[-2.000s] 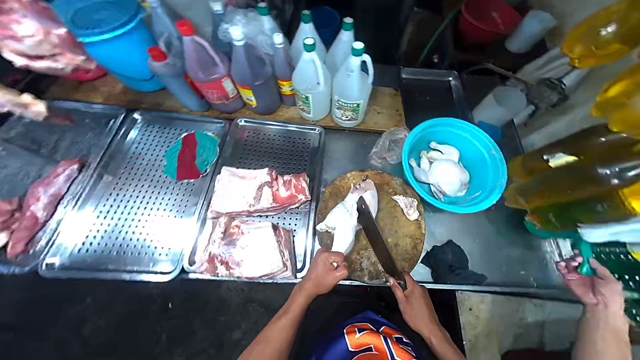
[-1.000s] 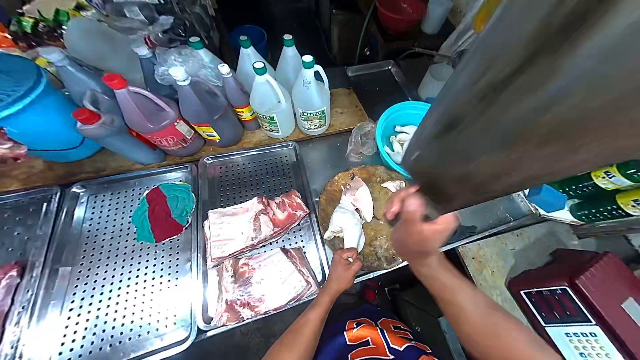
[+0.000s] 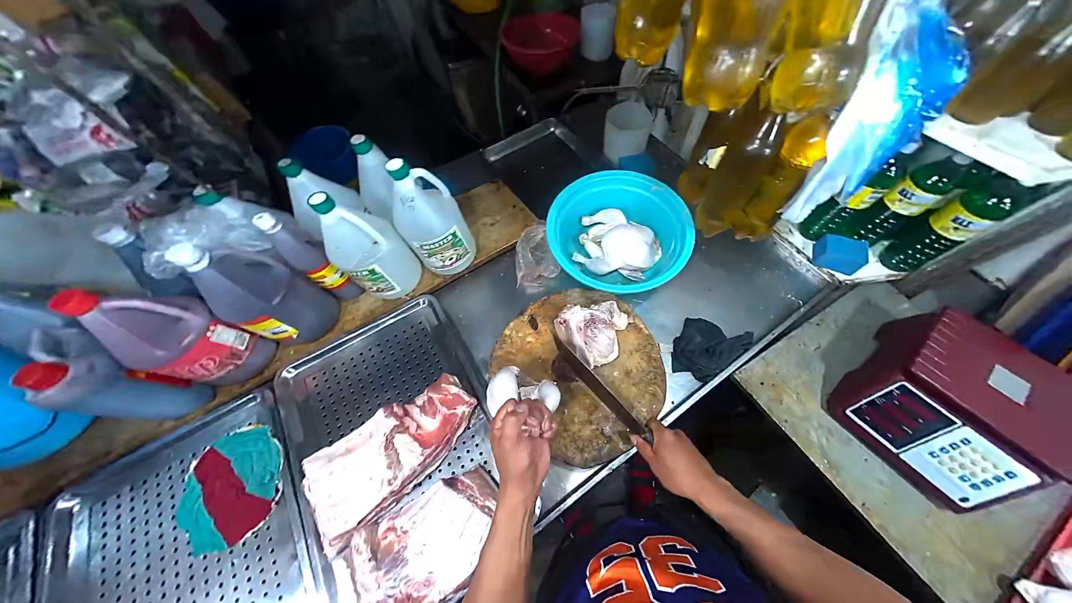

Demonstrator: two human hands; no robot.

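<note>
My right hand (image 3: 670, 448) grips the handle of a cleaver-like knife (image 3: 607, 395), its blade tip resting by a cut chicken piece (image 3: 593, 333) on the round wooden chopping block (image 3: 578, 431). My left hand (image 3: 521, 440) is closed on raw chicken legs (image 3: 504, 387) at the block's left edge; their pale ends stick up past my fingers. Behind the block, a turquoise basin (image 3: 621, 186) holds a whole raw chicken (image 3: 626, 244). To the block's right lies a dark cloth (image 3: 710, 345).
Left of the block, a perforated metal tray (image 3: 377, 339) holds pork slabs (image 3: 389, 461); another tray (image 3: 142, 494) bears a teal and red cloth (image 3: 230, 488). Plastic jugs (image 3: 368, 243) line a wooden board. A maroon digital scale (image 3: 955, 402) stands at right, below hanging bottles of yellow liquid (image 3: 737, 59).
The raised knife has come down to the block. The chicken on it is now apart, with legs in my left hand and another piece at the back. The view has swung right.
</note>
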